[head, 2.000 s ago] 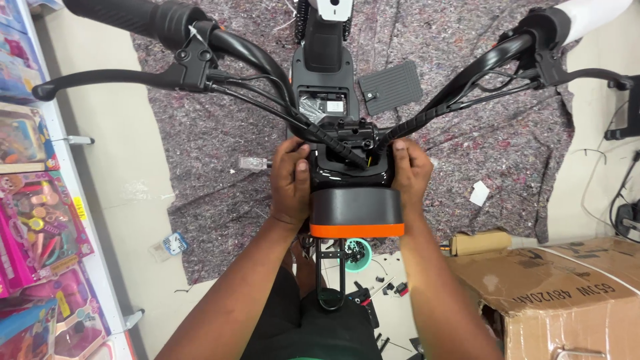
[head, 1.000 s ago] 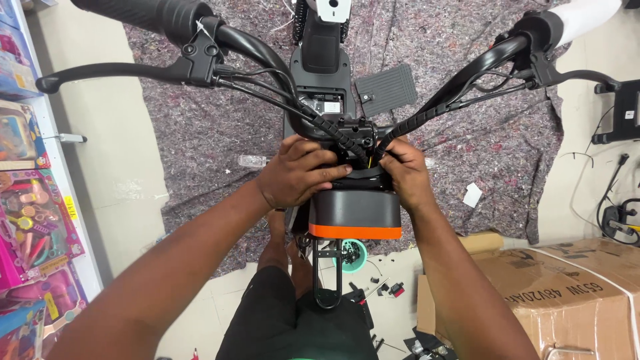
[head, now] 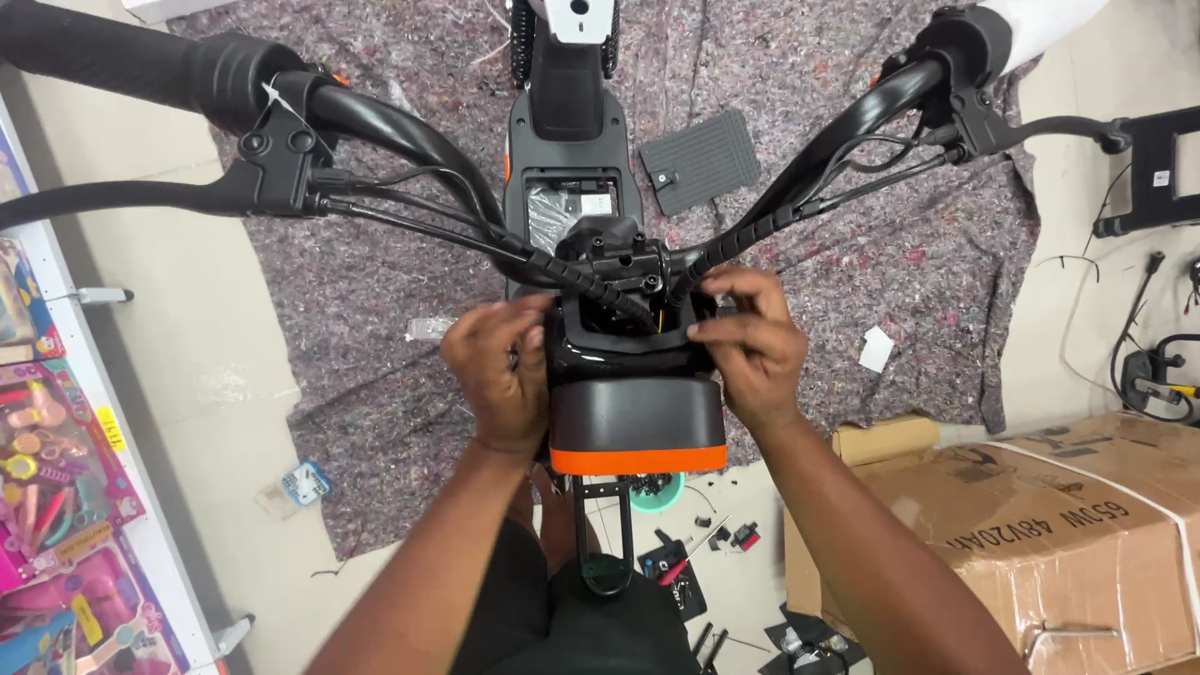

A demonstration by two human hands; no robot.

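Note:
An electric scooter's black handlebar (head: 403, 122) spans the top of the view, its cables in spiral wrap (head: 731, 248) running down into an opening in the glossy black front housing (head: 619, 361). Below that is a dark grey cover with an orange edge (head: 637, 459). My left hand (head: 502, 375) lies against the housing's left side, fingers bent. At the right side, my right hand (head: 759, 342) has thumb and fingers apart, fingertips at the rim of the opening. Whether either hand grips the rim is unclear. The deck compartment (head: 567, 211) is uncovered, with a ribbed grey cover (head: 701, 159) beside it.
A mottled grey blanket (head: 375, 412) lies under the scooter. A cardboard box (head: 1041, 534) stands at lower right, a shelf of boxed toys (head: 56, 469) at left. On the floor are a teal bowl (head: 659, 492) of small parts, a red-handled screwdriver (head: 673, 572) and loose cables (head: 1139, 328).
My left hand has moved from across the top of the housing to its left side. My right hand has shifted slightly outward, its fingers spread more.

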